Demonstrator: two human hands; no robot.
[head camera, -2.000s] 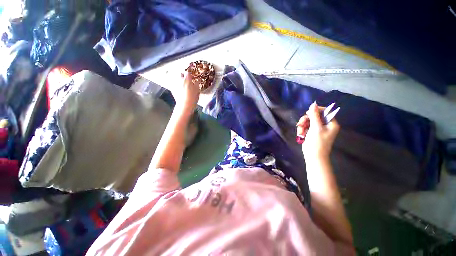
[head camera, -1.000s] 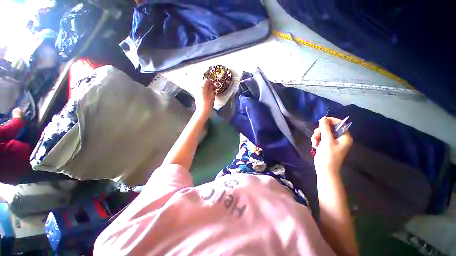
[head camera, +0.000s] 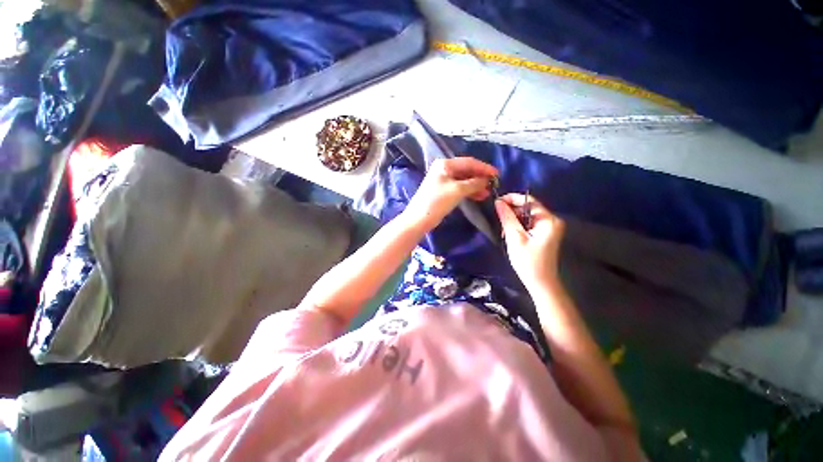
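Observation:
My left hand (head camera: 454, 185) pinches a small dark-gold button (head camera: 493, 183) above the navy garment. My right hand (head camera: 532, 236) is close beside it on the right, with small metal snips (head camera: 527, 209) held in its fingers. A needle or thread between the fingertips is too fine to make out. The navy garment (head camera: 632, 200) with its grey facing lies along the table's near edge and over my lap, under both hands. The round dish of brown-gold buttons (head camera: 344, 143) stands on the table to the left of my hands.
A second navy and grey garment (head camera: 298, 63) lies at the upper left. A yellow tape measure (head camera: 577, 76) crosses the white table (head camera: 469, 95). A dark navy pile (head camera: 668, 45) is at the far right. A stuffed grey-beige sack (head camera: 217, 253) stands at the left.
My left hand has left the button dish and moved right, now holding a button close to my right hand. My right hand has come inward, still with the snips.

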